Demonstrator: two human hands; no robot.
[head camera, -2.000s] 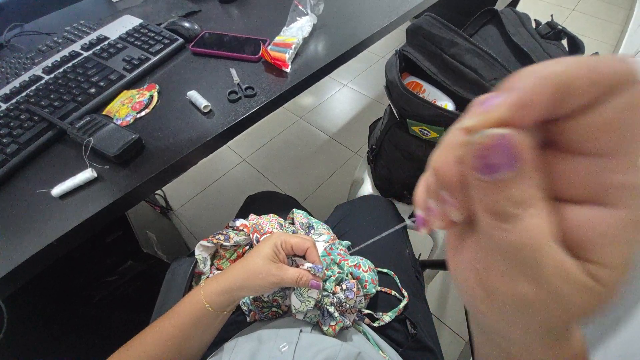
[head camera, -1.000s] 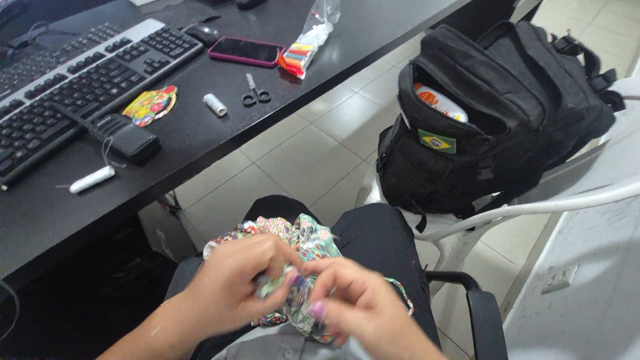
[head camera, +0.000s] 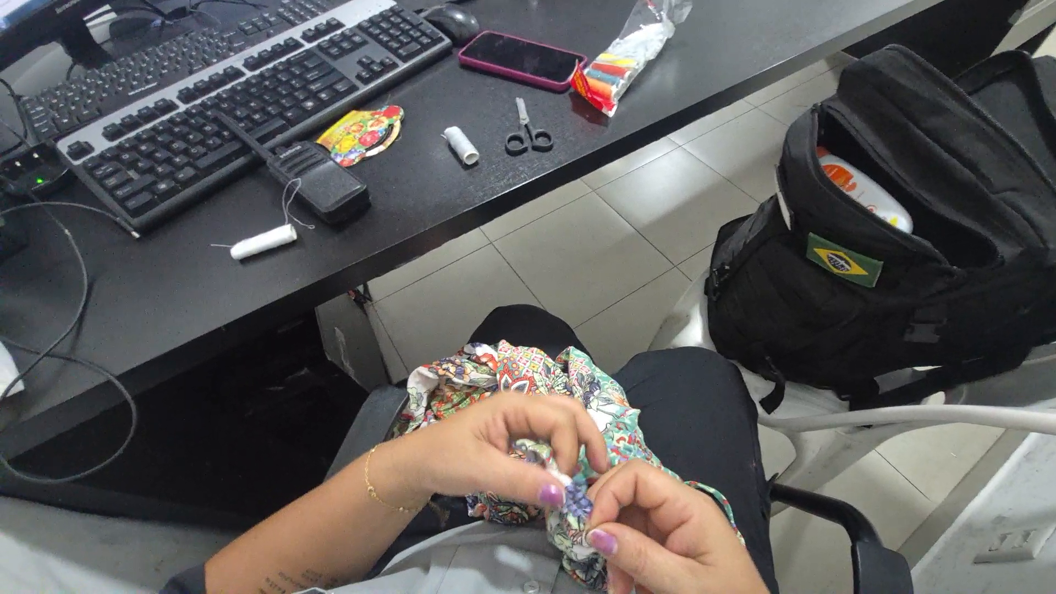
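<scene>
A patterned, multicoloured cloth (head camera: 528, 371) lies bunched over the lap. My left hand (head camera: 503, 450) pinches a gathered fold of it between thumb and fingers. Just to the right, my right hand (head camera: 660, 528) has its thumb and forefinger closed at the edge of the same fold; whether a needle is between them cannot be seen. On the black desk lie a white thread spool (head camera: 264, 242) with a loose end, a second white spool (head camera: 460, 145) and small scissors (head camera: 528, 132) with black handles.
The desk (head camera: 412, 227) also holds a keyboard (head camera: 264, 107), a mouse (head camera: 452, 25), a handheld radio (head camera: 318, 181), a phone (head camera: 523, 59), a colourful card (head camera: 363, 134) and a plastic bag of coloured sticks (head camera: 623, 62). A black backpack (head camera: 858, 322) rests on a white plastic chair (head camera: 800, 429) at right.
My right hand was raised at the right with a taut thread running to the cloth; it has come down beside my left hand at the fold.
</scene>
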